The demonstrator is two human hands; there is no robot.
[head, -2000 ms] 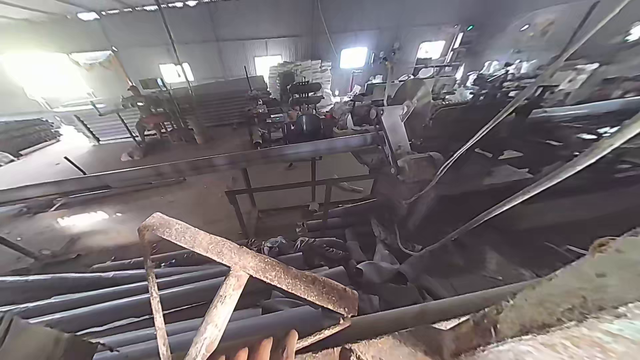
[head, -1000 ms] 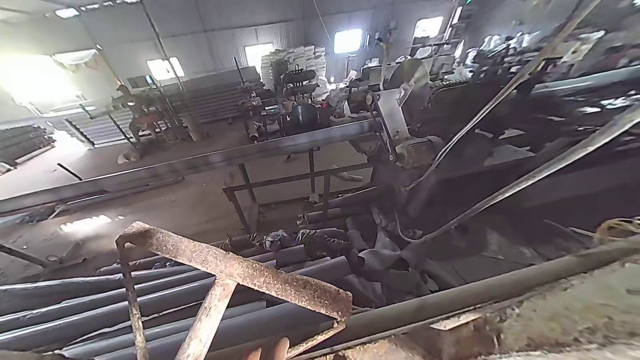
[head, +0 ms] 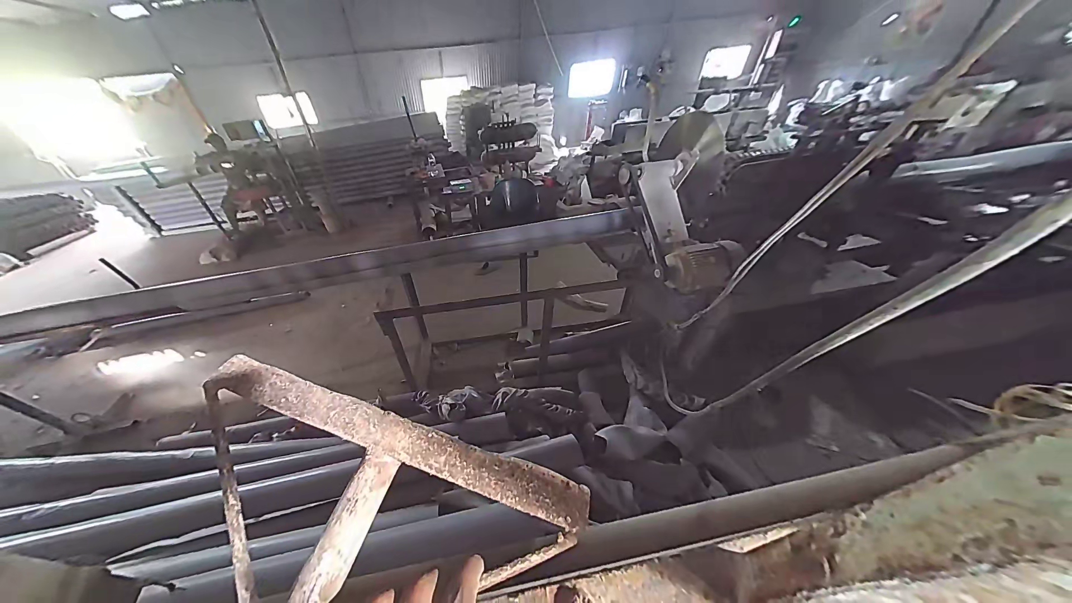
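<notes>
At the bottom edge of the head view, the fingertips of one hand, apparently my left hand point(head: 429, 584), point upward. The palm is out of the frame, so its grip cannot be told. Just beside and above the fingers stands a rusty T-shaped metal frame point(head: 402, 435) with thin side rods and a slanted post. A thin rod of it comes down close to the fingertips; contact cannot be told. My right hand is not in view. Long grey pipes or rolls point(head: 276, 502) lie below and behind the frame.
A long rail point(head: 352, 266) leads to a machine with a large disc blade point(head: 693, 142) and a motor point(head: 703, 264). Below stands a dark metal stand point(head: 502, 303) beside scraps point(head: 636, 444). A pipe point(head: 754, 502) runs along the rough ledge point(head: 963, 519). Loose straps point(head: 837, 335) slant across the right.
The fingertips show lower and less than two seconds ago, then reappear slightly more than one second ago. The view has shifted a little.
</notes>
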